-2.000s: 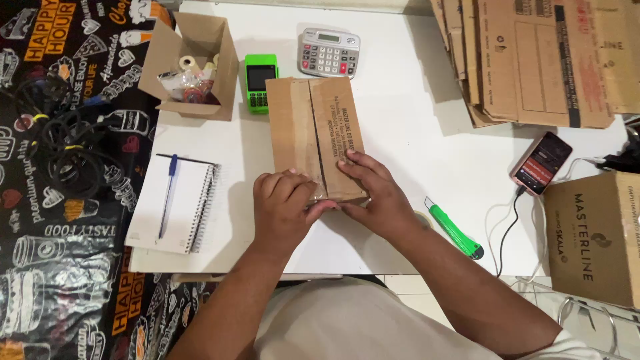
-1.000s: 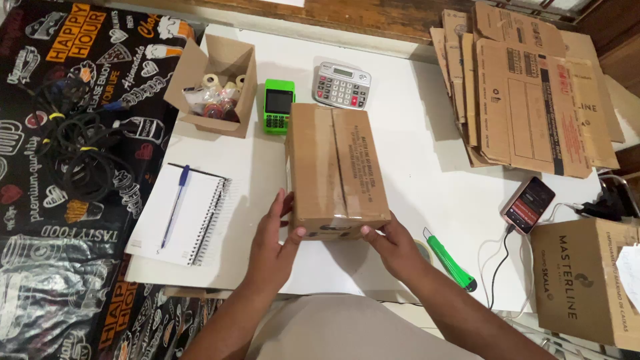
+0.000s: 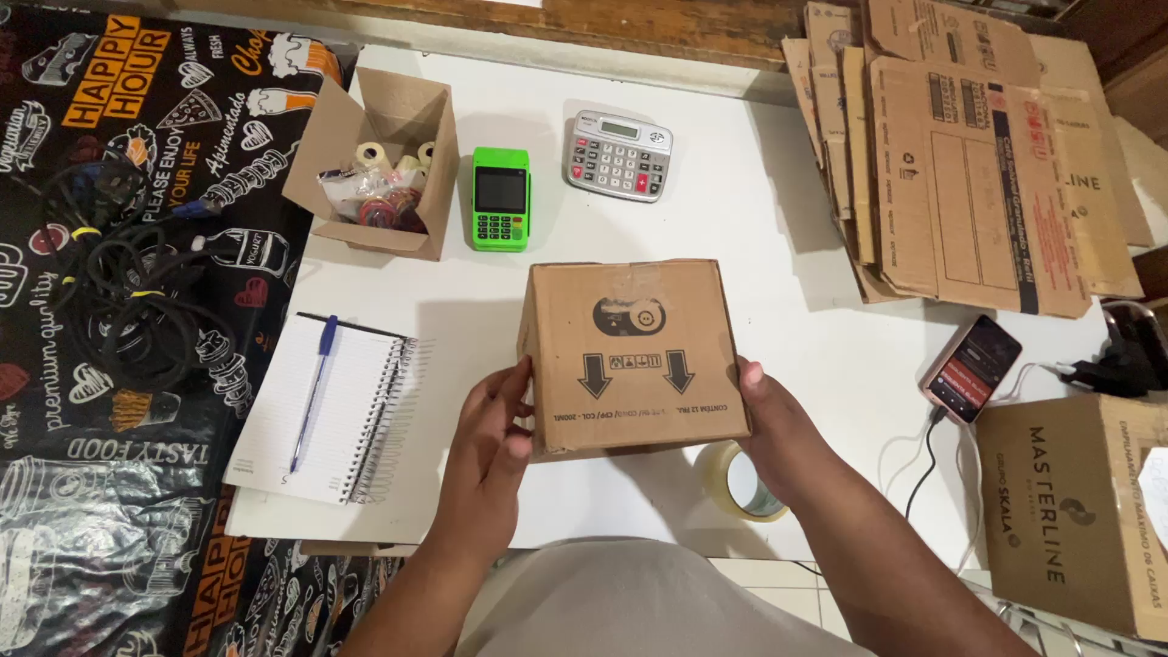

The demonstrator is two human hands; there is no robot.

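Between my hands is a closed cardboard box (image 3: 639,365), one printed side with two arrows facing the camera and clear tape at its far edge. My left hand (image 3: 493,447) presses on its left side, and my right hand (image 3: 776,424) grips its right side, thumb near the edge. A roll of clear tape (image 3: 746,484) lies on the white table beside my right hand, partly hidden by the box and the hand. Beyond the box are a green card reader (image 3: 500,199) and a grey calculator (image 3: 620,155).
An open cardboard box (image 3: 438,173) holds rolls and bagged items. A spiral notebook (image 3: 274,411) bears a blue pen (image 3: 315,392). Flattened cardboard boxes (image 3: 967,182) stack at the far right, above a phone (image 3: 973,370) on a cable and another cardboard box (image 3: 1040,511). Black cables (image 3: 128,283) lie left.
The box in my hands has been tipped, so a side with arrows now faces the camera instead of its taped top. The green utility knife seen earlier at the right is out of sight.
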